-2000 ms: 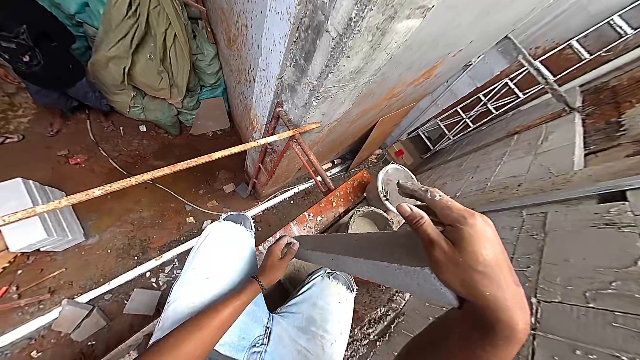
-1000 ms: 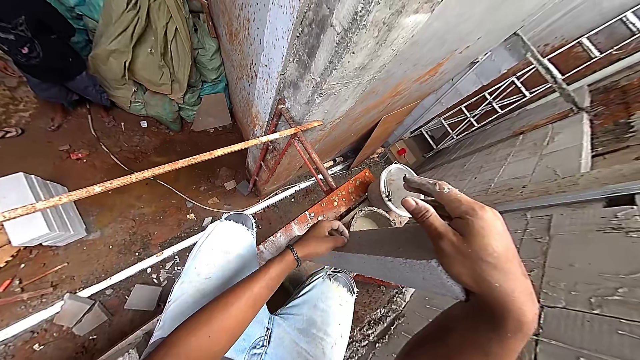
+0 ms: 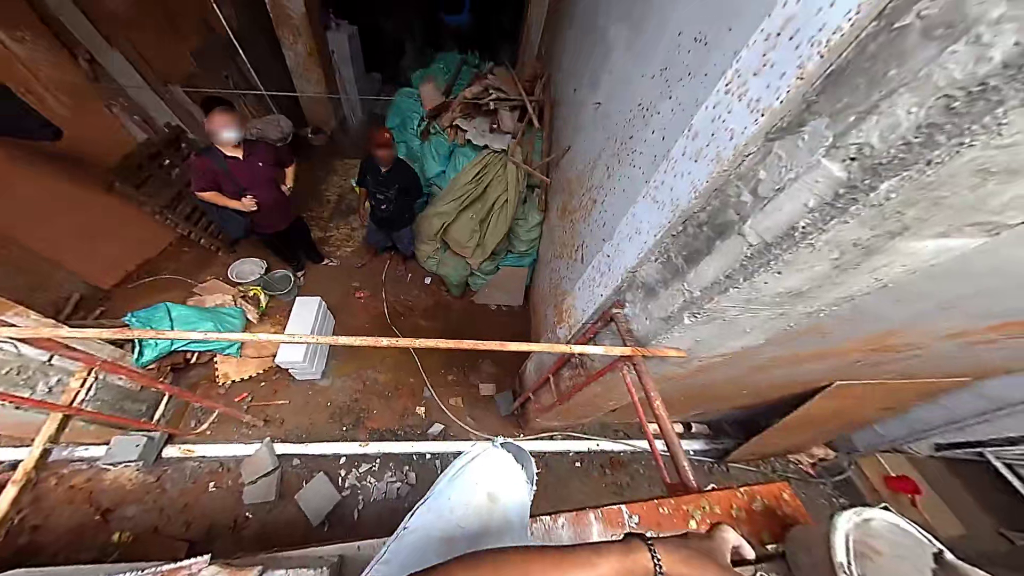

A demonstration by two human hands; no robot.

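Note:
At the bottom edge, my left hand (image 3: 724, 546) reaches right across the rust-red, mortar-spotted plank (image 3: 680, 512), a dark bracelet on its wrist. Its fingers look curled, but the frame's edge cuts them off, and what they hold cannot be told. Right of it stands a round bucket (image 3: 868, 540) with a pale, mortar-crusted rim. My right hand is not in view. My knee in light blue jeans (image 3: 472, 496) rises left of the plank.
A long wooden pole (image 3: 400, 342) crosses above the ground, by a red metal frame (image 3: 656, 400). Below are two people (image 3: 248, 176), (image 3: 388, 192), white blocks (image 3: 306, 336), a green sack (image 3: 188, 326), tarps (image 3: 468, 216) and broken tiles (image 3: 318, 498). A rough plastered wall (image 3: 800, 224) stands at right.
The view has swung far up and left. My right hand, beside the bucket a second ago, and the grey slab under my hands have left the view. Two people now show more fully.

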